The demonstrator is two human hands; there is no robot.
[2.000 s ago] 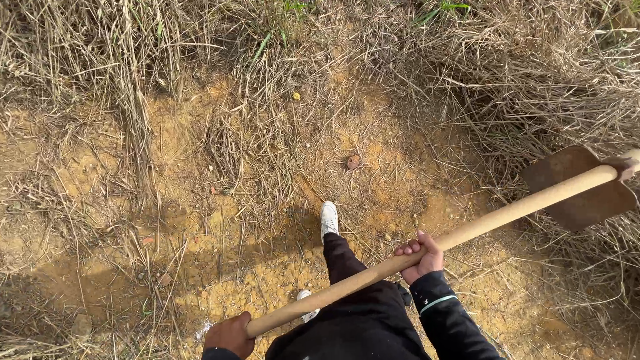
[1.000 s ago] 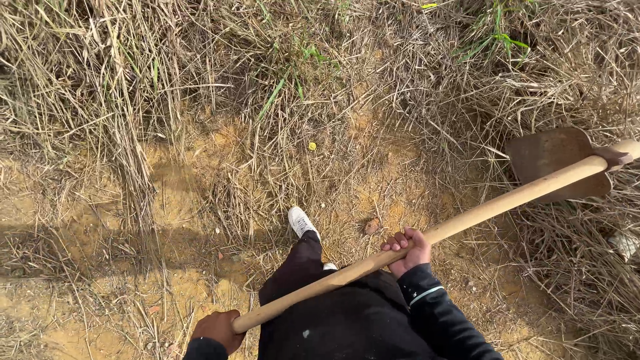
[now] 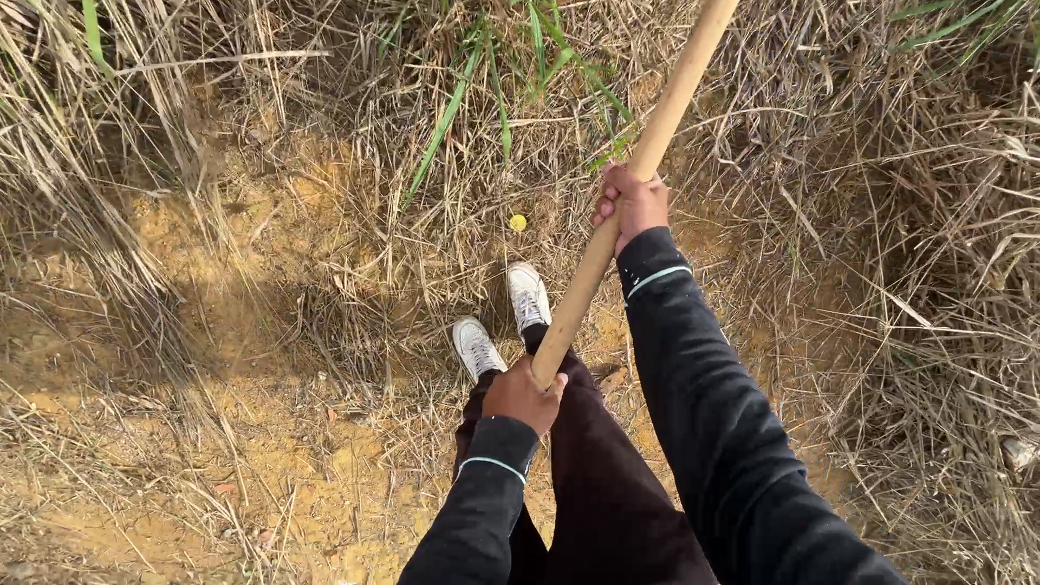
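A long wooden hoe handle [image 3: 593,264] slants from the lower middle up past the top edge. My left hand [image 3: 525,393] grips its lower end, in front of my dark trousers. Farther up the handle, my right hand [image 3: 635,203] is wrapped around it. The metal blade lies outside the view.
Dry grass [image 3: 942,276] lies thick on the right, with more dry stalks [image 3: 106,219] at the left. Green blades [image 3: 532,73] grow at the top middle. Bare orange soil [image 3: 325,479] shows at lower left. My white shoes [image 3: 526,296] stand close together beside a small yellow leaf [image 3: 517,223].
The handle has swung from a shallow slant to a steep one, taking its rusty blade out of sight. My right hand has moved up and forward, and my left hand has come in toward the middle.
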